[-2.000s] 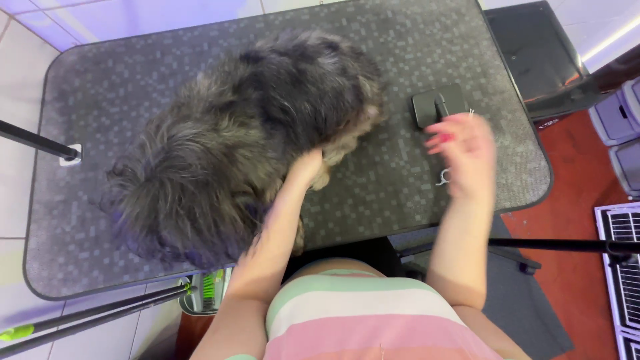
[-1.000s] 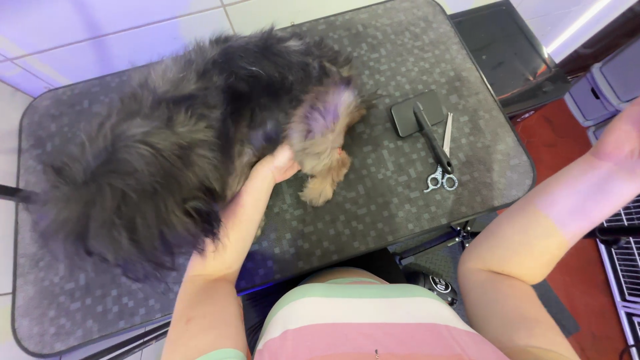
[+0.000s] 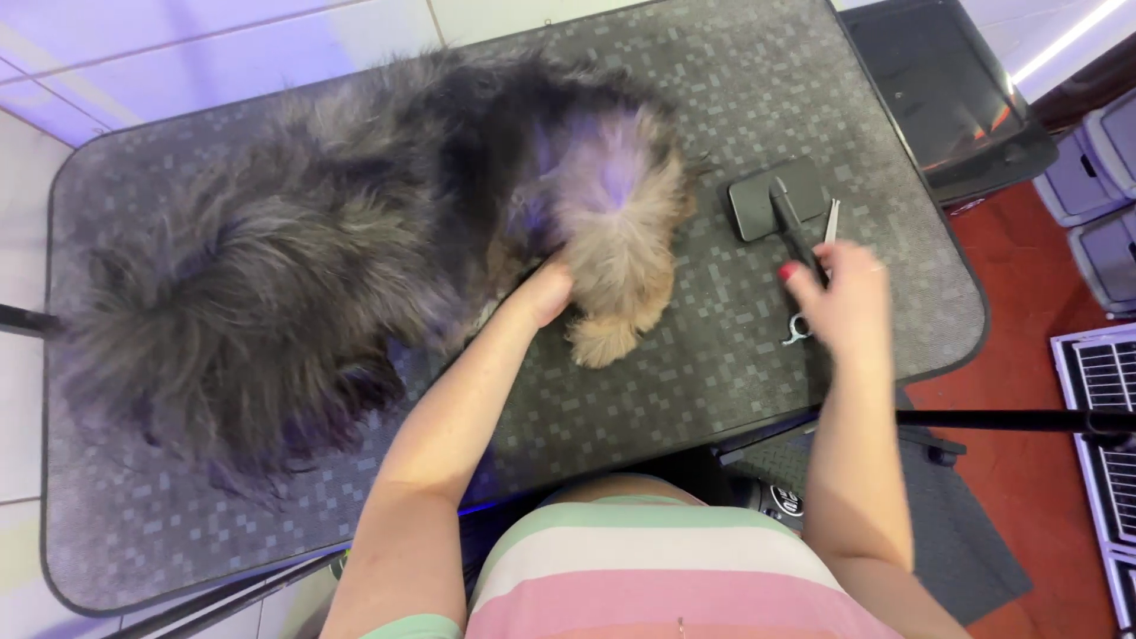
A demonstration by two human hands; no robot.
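Observation:
A long-haired dark grey dog (image 3: 293, 257) with a tan hind leg (image 3: 612, 257) is on a speckled grooming table (image 3: 568, 426). My left hand (image 3: 548, 286) reaches under the dog's body beside that leg; its fingers are hidden in the fur, so its hold cannot be told. At the dog's right lies a slicker brush (image 3: 781, 204) with a black handle. My right hand (image 3: 839, 288) is over the handle's end, thumb and fingers on either side of it; whether they have closed on it is unclear. Metal scissors (image 3: 832, 220) lie beneath the same hand, partly covered.
A black glossy container (image 3: 950, 98) stands beyond the table's right edge. Grey plastic drawers (image 3: 1078, 177) and a white-framed wire grate (image 3: 1105, 382) are farther right. A black bar (image 3: 985, 421) crosses near the front right corner. White tiles (image 3: 222, 53) line the back.
My right hand has come back from the far right to the brush and scissors, which lay uncovered one second ago. My left hand remains at the dog's underside.

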